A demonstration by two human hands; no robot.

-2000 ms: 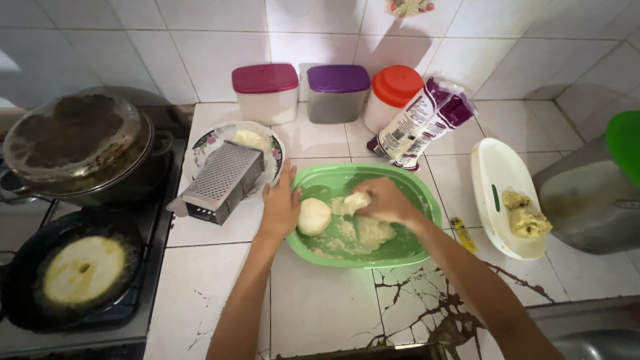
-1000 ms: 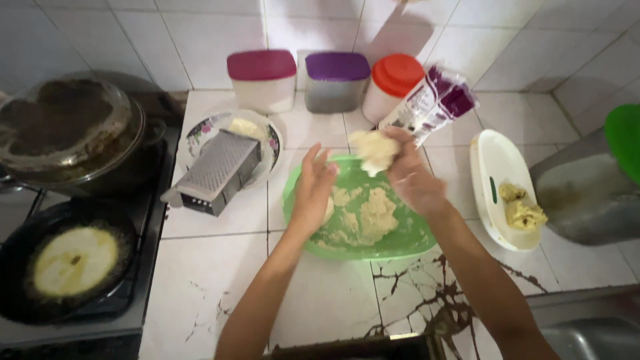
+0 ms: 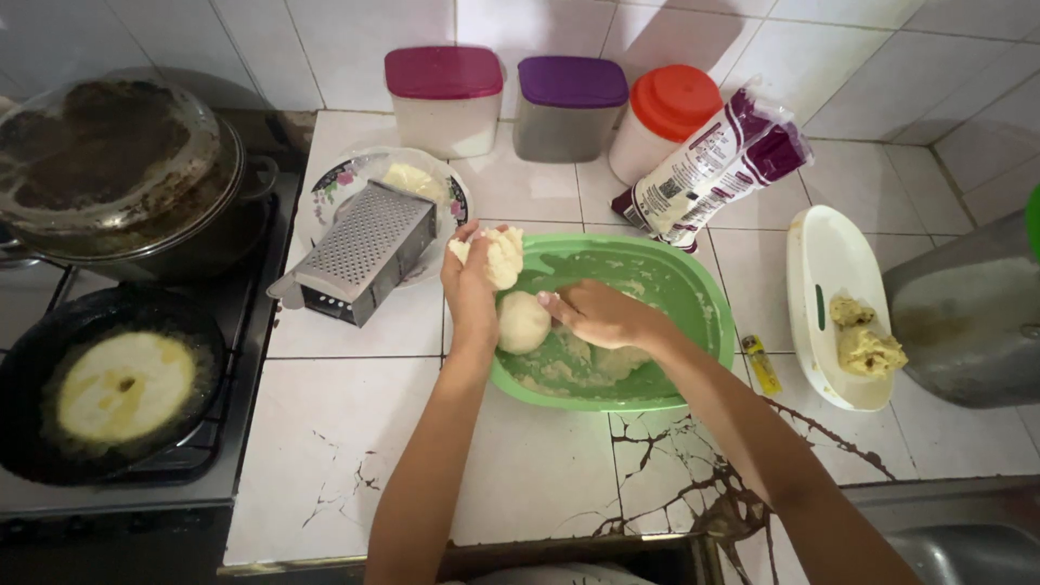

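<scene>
My left hand (image 3: 471, 280) holds a rough lump of pale dough (image 3: 500, 258) above the left rim of a green plastic basin (image 3: 699, 301). Just below it, a smooth dough ball (image 3: 522, 323) rests inside the basin. My right hand (image 3: 601, 315) reaches over the basin with bent fingers, close to the ball's right side; its fingertips are partly hidden, so whether it holds dough is unclear. Loose dough (image 3: 621, 362) and smears lie beneath that hand on the basin floor. Left of the basin, a metal box grater (image 3: 366, 244) leans on a flowered plate (image 3: 325, 183).
On the stove at left are a frying pan (image 3: 207, 366) with a flat round of dough (image 3: 122, 386) and a lidded pot (image 3: 187, 219). Behind stand lidded containers (image 3: 451, 122) and a plastic package (image 3: 699, 179). At right are a white dish (image 3: 812, 276), a yellow lighter (image 3: 761, 366) and a large metal pot (image 3: 967, 317).
The dough lump that my right hand held up a second ago is now in my left hand. My right hand has moved down into the basin area.
</scene>
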